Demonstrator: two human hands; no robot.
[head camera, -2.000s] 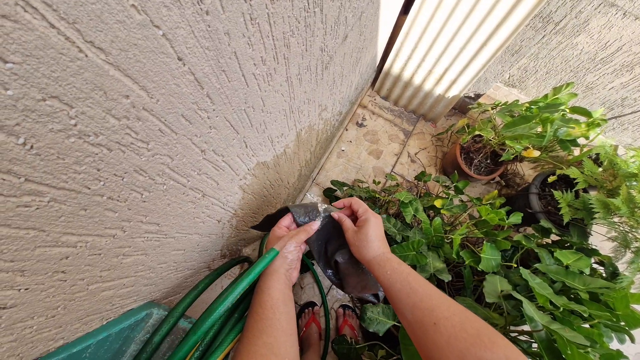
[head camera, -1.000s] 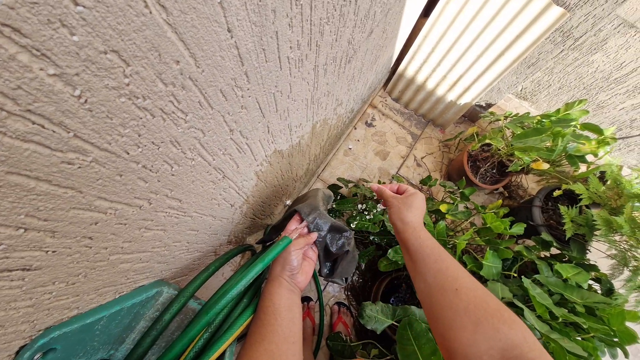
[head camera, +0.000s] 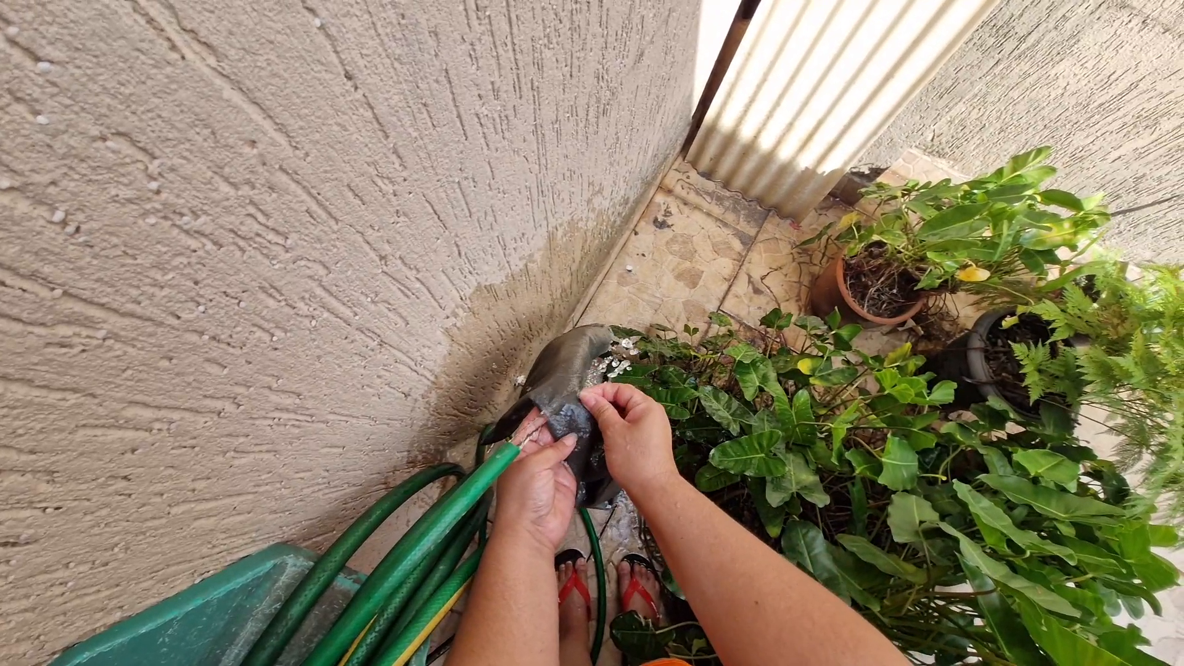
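A wet dark grey piece of cloth or sheet material (head camera: 566, 370) hangs between my hands, close to the wall. My left hand (head camera: 541, 486) grips its near part, beside the open end of a green garden hose (head camera: 435, 527), where water comes out. The thumb and fingers of my right hand (head camera: 629, 430) pinch the material's right edge. Water splashes off its far end near the leaves. Part of the material is hidden behind my hands.
A textured wall (head camera: 305, 231) rises on the left, with a wet patch. The green tub (head camera: 213, 610) stands below. Leafy plants (head camera: 814, 444) fill the right, with a terracotta pot (head camera: 865, 291) and a dark pot (head camera: 1004, 361). A corrugated panel (head camera: 814, 102) stands beyond the tiles (head camera: 675, 259). My sandalled feet are below.
My right hand was off the material and above the plants one second ago; it has moved back left and now pinches the material. The left hand has kept its hold beside the hose end.
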